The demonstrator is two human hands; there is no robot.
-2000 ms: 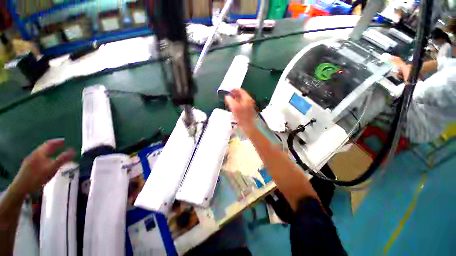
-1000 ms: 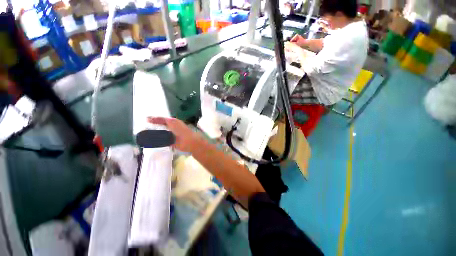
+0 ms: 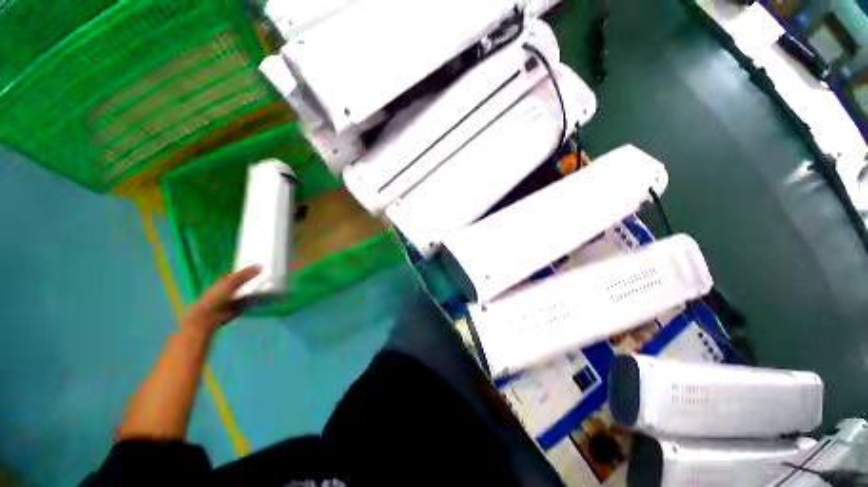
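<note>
My left hand point(image 3: 224, 300) is at the left, gripping the near end of a white appliance unit point(image 3: 264, 224). The unit is over the open green crate point(image 3: 181, 224); whether it touches the crate's bottom I cannot tell. A brown cardboard liner point(image 3: 333, 224) shows inside the crate. My right hand is out of the picture. Several more white units lie on the bench, among them one with rows of small slots point(image 3: 590, 302) and one with a dark end point(image 3: 723, 395).
Another green mesh crate point(image 3: 171, 105) stands at the upper left. The bench edge point(image 3: 514, 414), with blue-bordered sheets point(image 3: 562, 399), runs diagonally through the middle. The dark green conveyor belt point(image 3: 704, 143) is at the right. A thin black cord point(image 3: 562, 95) lies over the units.
The view has swung left to the crates and more units. My left hand now shows, holding a unit over the crate. My right hand, earlier at a unit's dark end, has left the picture.
</note>
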